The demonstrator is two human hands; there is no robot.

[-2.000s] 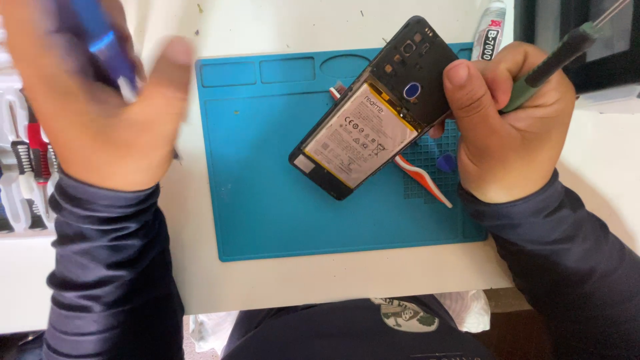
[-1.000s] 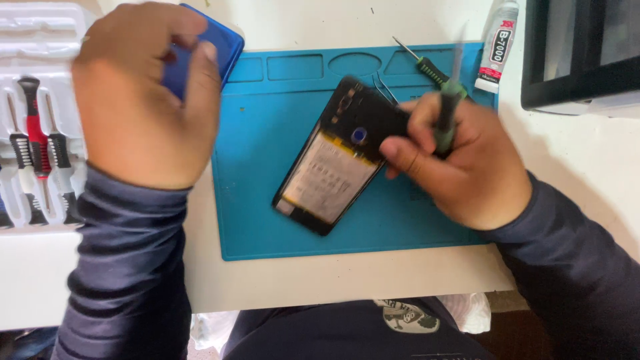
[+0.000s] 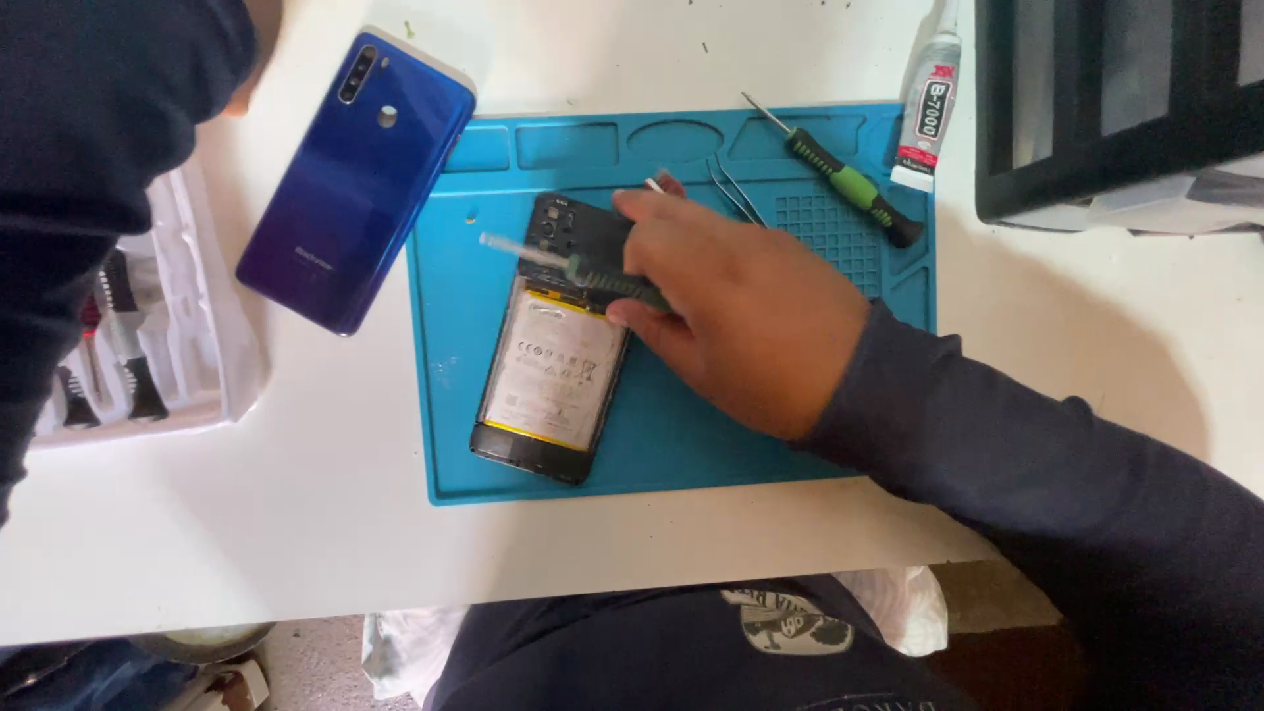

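Observation:
An opened smartphone (image 3: 553, 346) lies tilted on the blue silicone mat (image 3: 731, 415), its battery and black inner cover facing up. Over the phone's upper right edge is my right hand (image 3: 741, 306), shut on a green-handled screwdriver (image 3: 602, 281) whose blurred shaft points left. Only a small part of my left hand (image 3: 252, 59) shows at the top left; the dark sleeve hides its fingers. The glossy blue phone back cover (image 3: 360, 188) rests partly on the mat's upper left corner, with its camera openings at the top. Metal tweezers (image 3: 736, 193) lie just beyond my right hand.
A second green screwdriver (image 3: 839, 178) lies across the mat's upper right part. Beside it is a tube of B-7000 glue (image 3: 926, 114). A black-framed container (image 3: 1116, 118) stands at the right. At the left, a white plastic tray (image 3: 212, 336) holds several screwdrivers.
The opened phone, earlier held up in my right hand, now lies on the mat. The blue back cover, near my left hand before, now lies apart from it. My left hand has moved up and left.

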